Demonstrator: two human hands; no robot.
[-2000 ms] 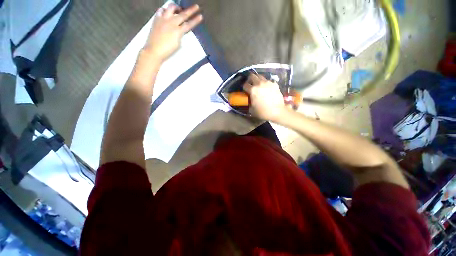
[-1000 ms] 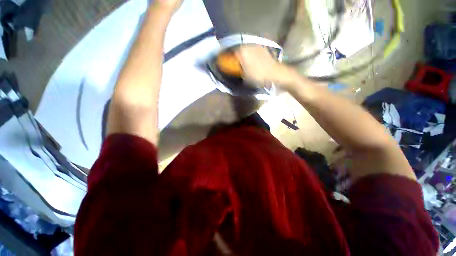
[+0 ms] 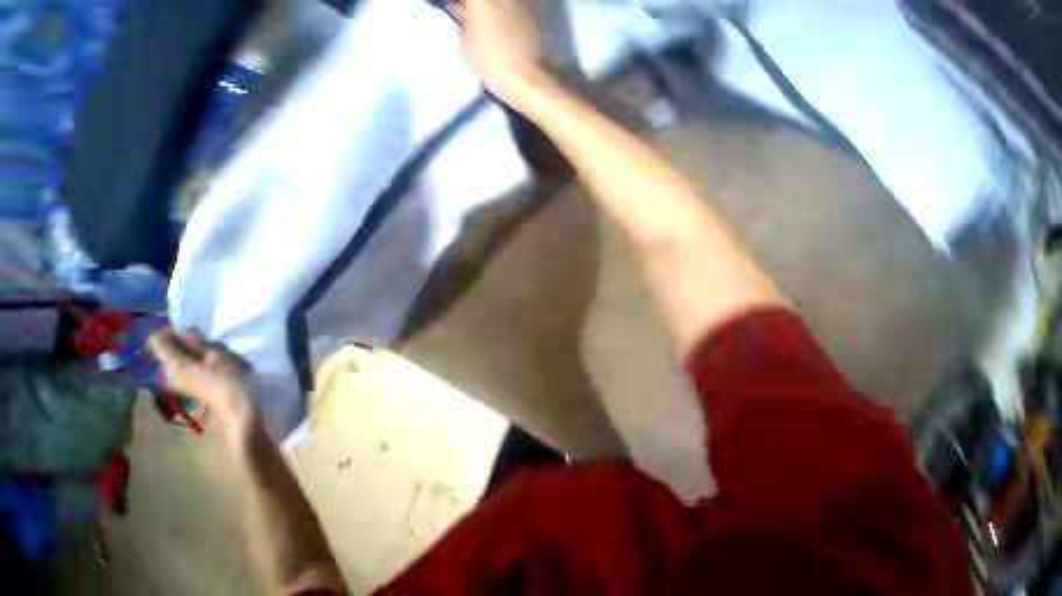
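Note:
A long white garment panel (image 3: 262,192) with a dark seam band (image 3: 384,200) spans the upper left, blurred and partly raised off the pressing cover. My left hand (image 3: 207,375) is closed at the panel's near left end, its fingertips blurred. My right hand (image 3: 501,49) is at the top edge of the picture, closed at the panel's far right end; its fingertips are partly cut off. The iron is not in view.
A grey-brown pressing cover (image 3: 769,198) lies below and right of the panel. Bare stained wood (image 3: 390,466) shows in front of me. More white panels (image 3: 868,82) lie at the upper right. Red items (image 3: 103,332) and dark cloth (image 3: 146,128) are at the left.
The view has swung round. My right hand has let go of the iron, which is out of view, and is now at the panel. The panel has been lifted and shifted.

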